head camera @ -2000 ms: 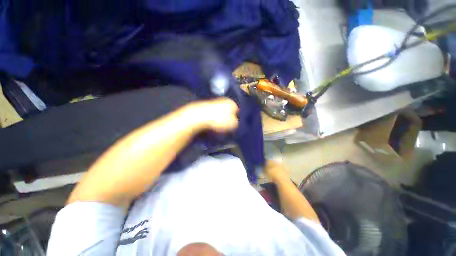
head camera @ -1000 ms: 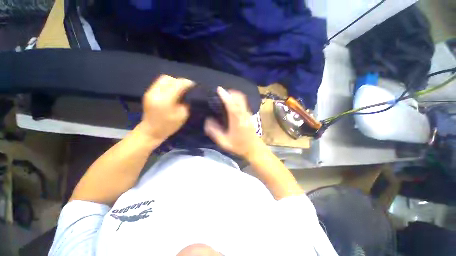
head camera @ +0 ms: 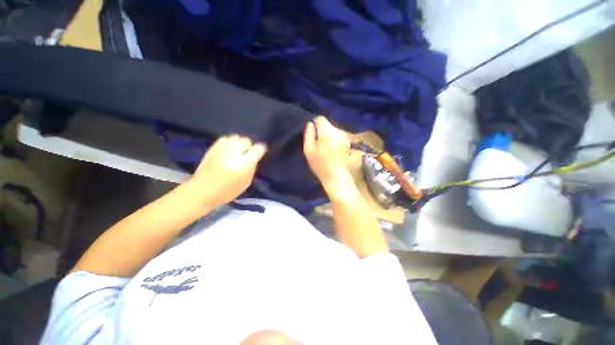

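A dark navy garment (head camera: 286, 168) lies over the rounded right end of the long black padded board (head camera: 155, 94) and hangs down towards me. My left hand (head camera: 226, 166) is closed on the garment at the board's near edge. My right hand (head camera: 326, 145) pinches the garment at the board's right end. The edge between cloth and board is hard to tell because both are dark. The steam iron (head camera: 391, 176), silver with an orange-brown handle, sits just right of my right hand, held by neither hand.
A heap of navy cloth (head camera: 364, 67) lies behind the board. Yellow-green and black lines (head camera: 485, 180) run right from the iron past a white container (head camera: 519, 195) with a blue top. A dark bundle (head camera: 533, 101) lies behind it. A dark fan (head camera: 448, 313) stands below right.
My right hand, low and right two seconds ago, is now up at the board's end. The garment, earlier lifted and blurred, is now drawn over that end between both hands. The view has shifted.
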